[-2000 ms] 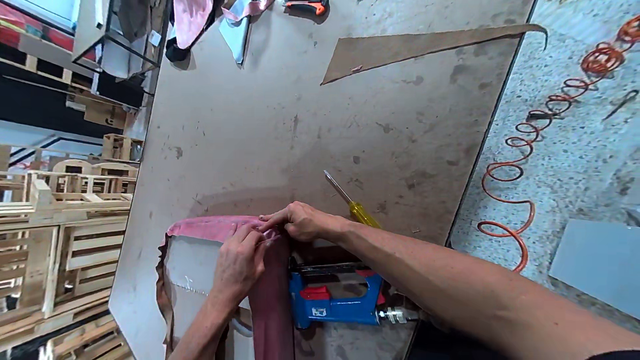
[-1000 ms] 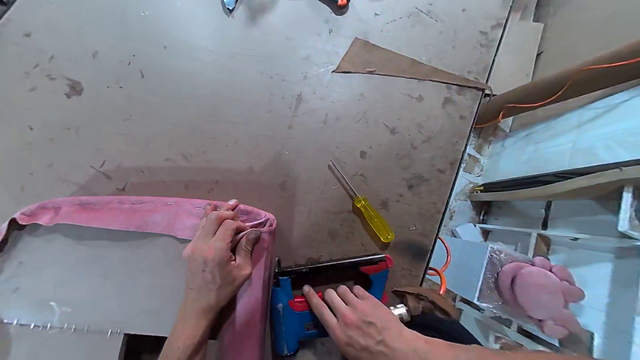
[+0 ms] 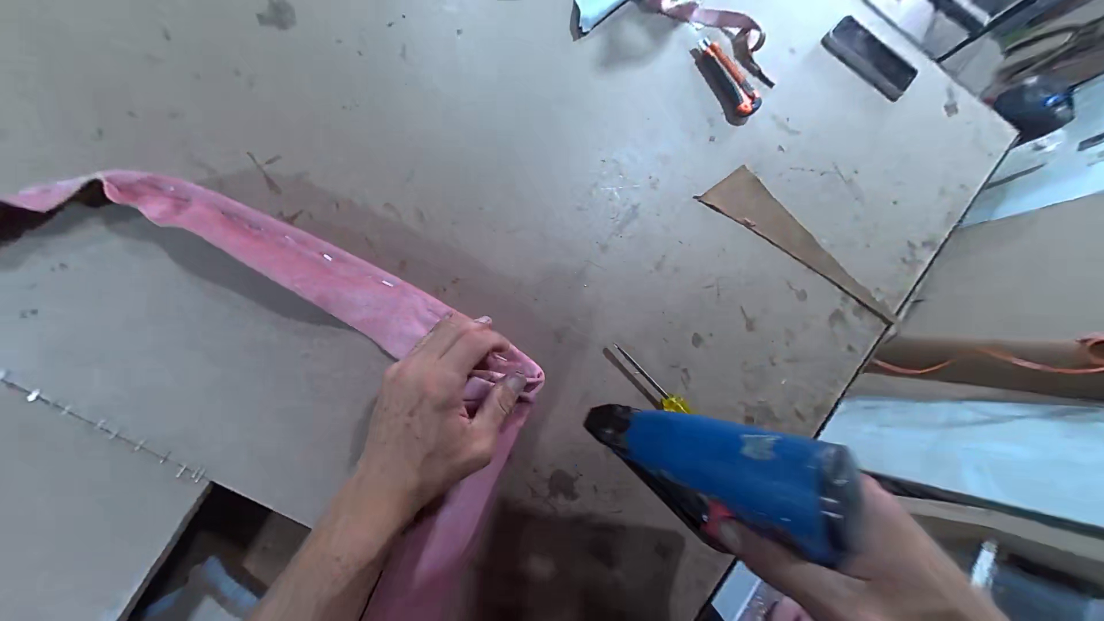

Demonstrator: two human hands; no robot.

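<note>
My left hand [image 3: 444, 401] pinches folded pink fabric [image 3: 293, 259] at the corner of a grey board panel [image 3: 233, 345]. Staples run along the fabric strip on the panel's upper edge, and a row of metal fasteners crosses the board at left. In my right hand [image 3: 828, 561] is a blue pneumatic staple gun [image 3: 733, 474], raised over the table to the right of the corner, its black nose toward the fabric but apart from it. A screwdriver [image 3: 660, 384] with a yellow handle lies just beyond the gun, which partly hides it.
On the worktable [image 3: 483, 172] lie a brown triangular offcut [image 3: 789, 228], an orange and black utility knife [image 3: 729, 78], a dark rectangular object [image 3: 869, 57] and fabric scraps [image 3: 703, 15]. Past the table's right edge are a brown roll [image 3: 992, 362] and an orange hose [image 3: 949, 366].
My right hand has taken hold of the staple gun, which lay on the table, and lifted it. The left hand stays at the fabric corner. The view has turned.
</note>
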